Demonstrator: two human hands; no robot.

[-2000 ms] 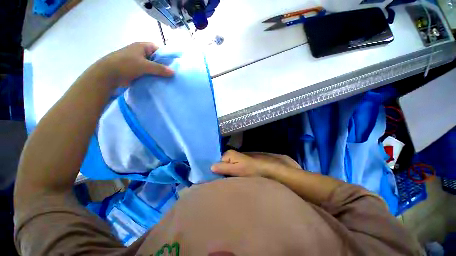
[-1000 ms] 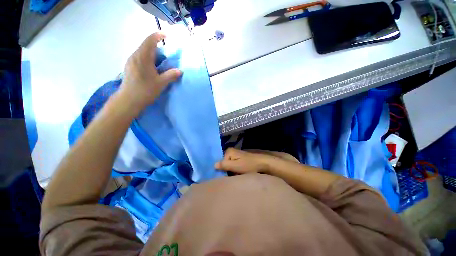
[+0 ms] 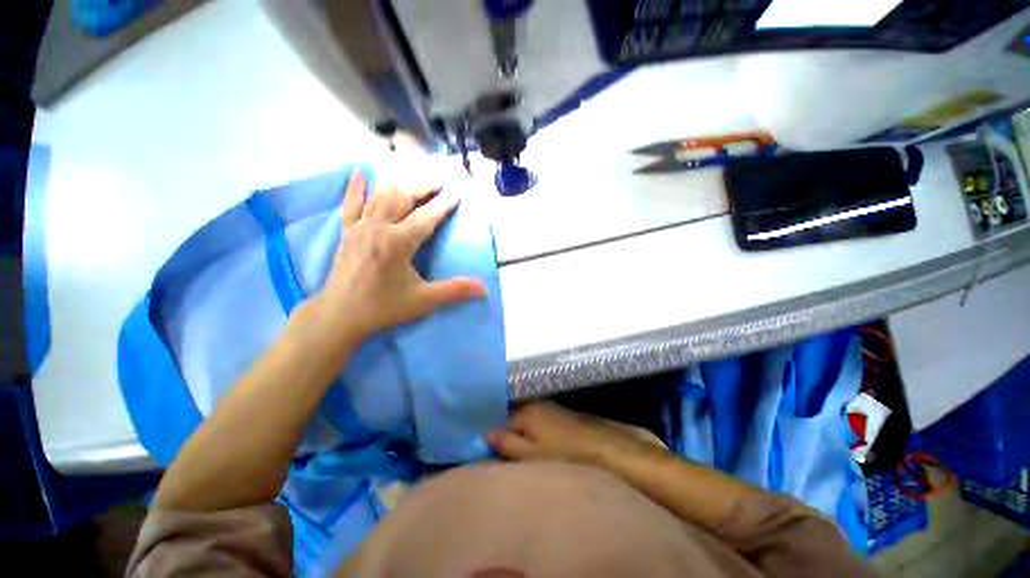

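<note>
A light blue garment piece lies on the white table, its far end under the sewing machine head. A bright blue strip crosses its left part. My left hand lies flat on the cloth with its fingers apart, just in front of the needle area, which is washed out by the lamp. My right hand pinches the near right corner of the cloth at the table's front edge. A dark blue knob sits right of the needle.
Orange-handled snips lie behind and left of a black phone. A parts tray is at the far right. A ruler runs along the front edge. Blue cloth hangs below the table at the right.
The view has tilted up, showing more of the machine. My left hand has spread out flat on the cloth, and the left part of the cloth lies more opened out. My right hand still holds the corner.
</note>
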